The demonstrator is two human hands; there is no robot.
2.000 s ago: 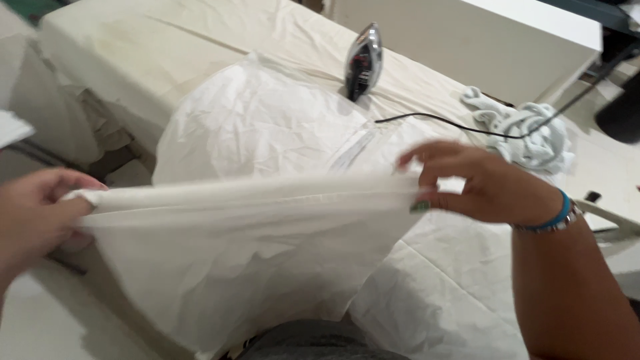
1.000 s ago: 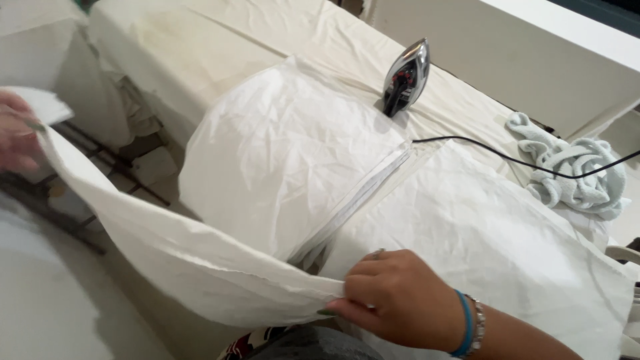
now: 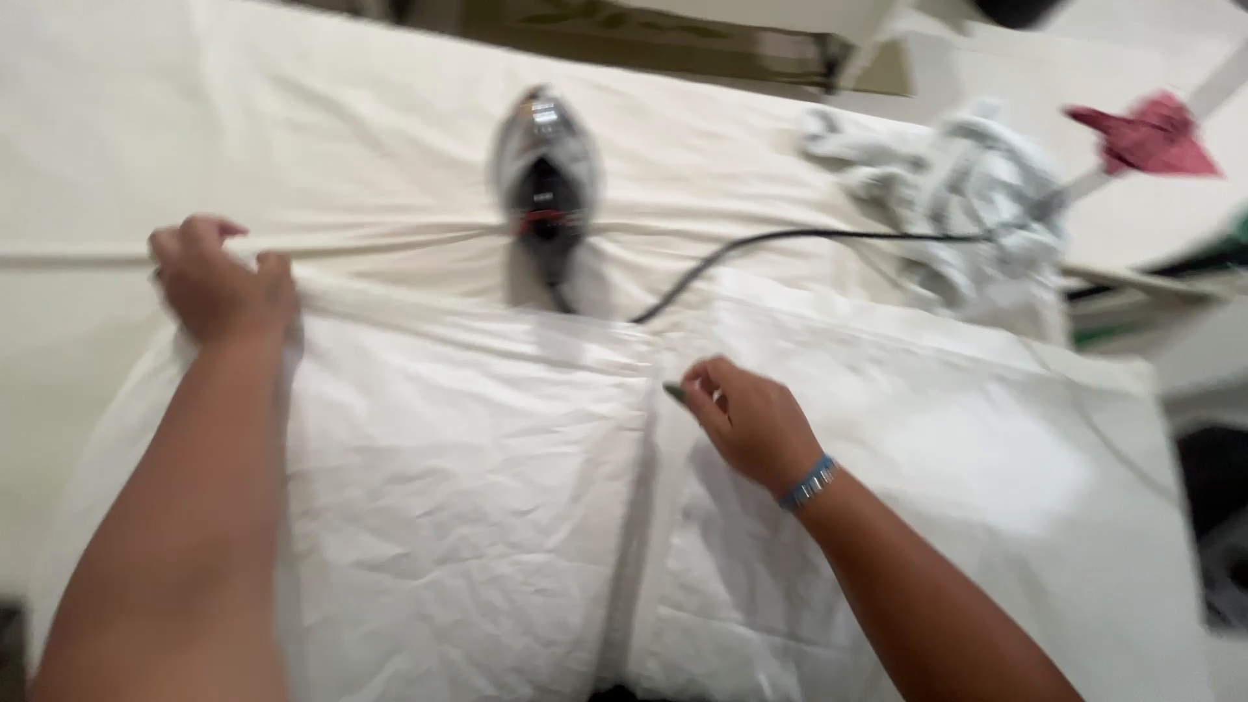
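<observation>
White fabric (image 3: 468, 468), wrinkled and with a seam or fold down its middle, is spread over the cream cloth-covered surface (image 3: 370, 127). At its upper left edge, my left hand (image 3: 224, 278) rests with bent fingers; whether it pinches the cloth is unclear. My right hand (image 3: 746, 414), with a blue band and a bracelet at the wrist, is just right of the middle seam, thumb and fingertips close together; blur hides whether cloth is between them. Beyond the fabric, between my hands, an electric iron (image 3: 546, 175) stands on its heel.
The iron's black cord (image 3: 770, 236) runs right towards a crumpled pale towel (image 3: 960, 195) on the covered surface. A red cloth (image 3: 1146, 136) lies farther right. Dark objects are partly visible at the right edge.
The white cloth strip that was stretched between both hands is no longer held up. Both hands have moved onto the spread fabric, nearer the iron. The view has shifted considerably.
</observation>
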